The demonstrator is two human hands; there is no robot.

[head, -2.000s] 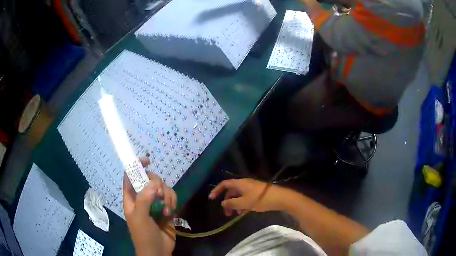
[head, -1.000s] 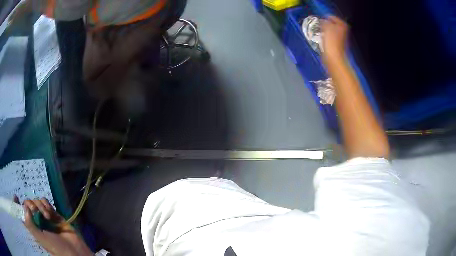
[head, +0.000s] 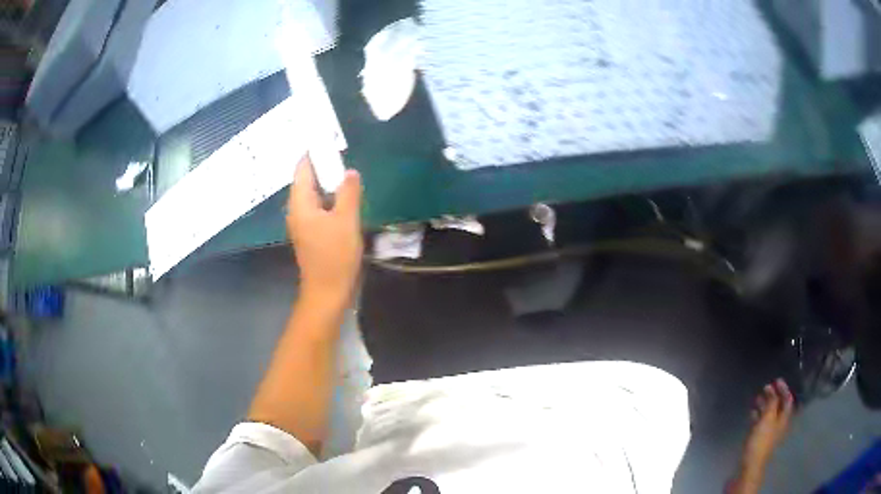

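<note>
My left hand (head: 328, 232) grips the rear of the white dispensing syringe (head: 314, 106) near the bench's front edge. The syringe slants up and left; its front is washed out by glare. A white panel (head: 227, 183) lies left of my left hand, its right end beside the syringe. The large stack of white PCB panels (head: 609, 77) lies to the right, blurred. A crumpled white tissue (head: 391, 72) lies between syringe and stack. My right hand (head: 770, 410) is small and blurred at the lower right, away from the bench, fingers seemingly apart, nothing visible in it.
The green bench mat (head: 82, 217) runs across the view. Another panel stack (head: 227, 53) stands at the upper left, above a dark ribbed strip (head: 227, 130). The yellowish air hose (head: 483, 263) trails right below the bench edge. White scraps (head: 398, 241) show below that edge.
The view has swung left, back over the bench. My left hand still holds the syringe. My right hand has left the blue bin and is now low at the right.
</note>
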